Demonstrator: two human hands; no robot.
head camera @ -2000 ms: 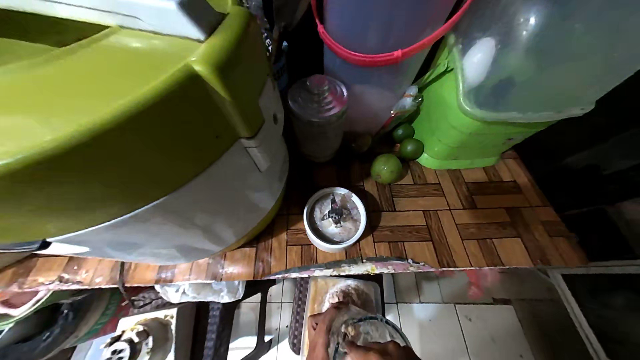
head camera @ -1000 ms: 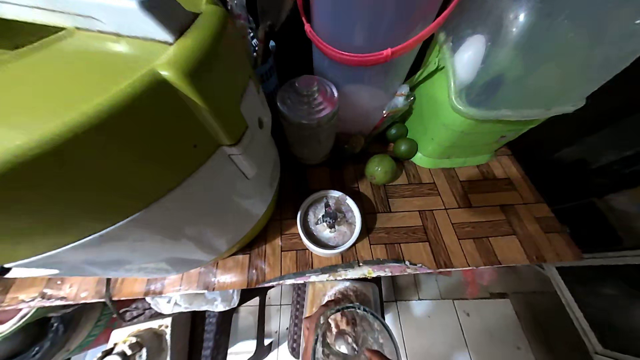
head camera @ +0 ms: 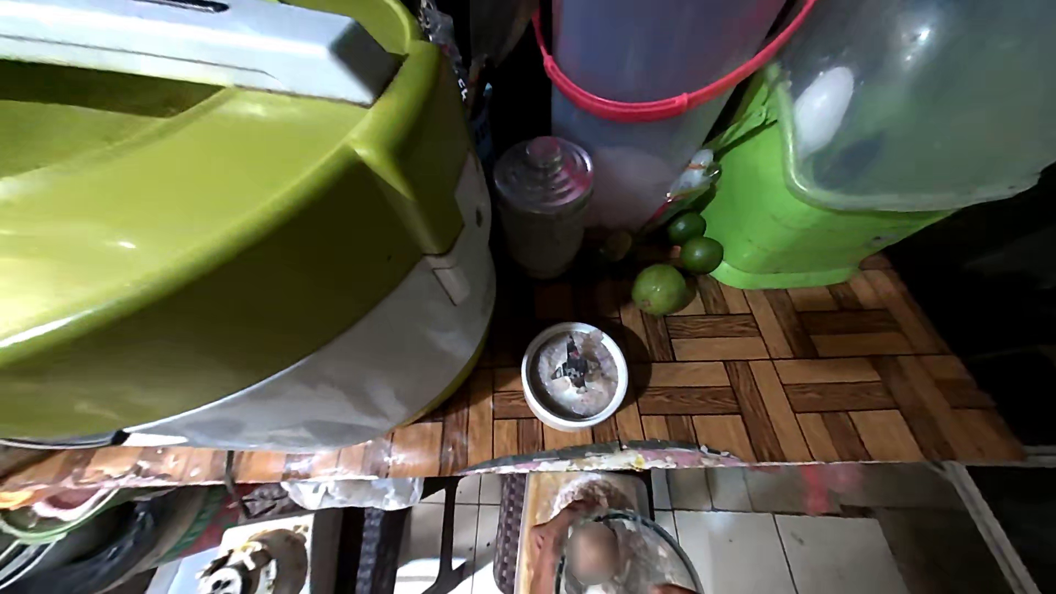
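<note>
At the bottom edge, below the shelf, my left hand (head camera: 548, 548) holds the left side of a round clear glass container (head camera: 665, 548) with pale residue on its wall. A blurred round patch shows inside it. Only some fingers of my right hand (head camera: 672, 589) show, at the container's lower right; their grip is cut off by the frame. Behind the container lies a board (head camera: 540, 495) with a pale, wet-looking mass on it. Up on the shelf, a blender blade base (head camera: 574, 376) with a white rim sits blades up, smeared with pale paste.
A large green and white appliance (head camera: 330, 247) fills the left of the wood-patterned shelf (head camera: 742, 396). Behind the blade base stand a lidded clear jar (head camera: 544, 206), limes (head camera: 660, 289), a pail with a red handle (head camera: 635, 107) and a green bin (head camera: 792, 239). A stove burner (head camera: 239, 569) is at lower left.
Two seconds ago both hands were close together over the glass container; now they are apart at its sides. The blade base on the shelf has not moved.
</note>
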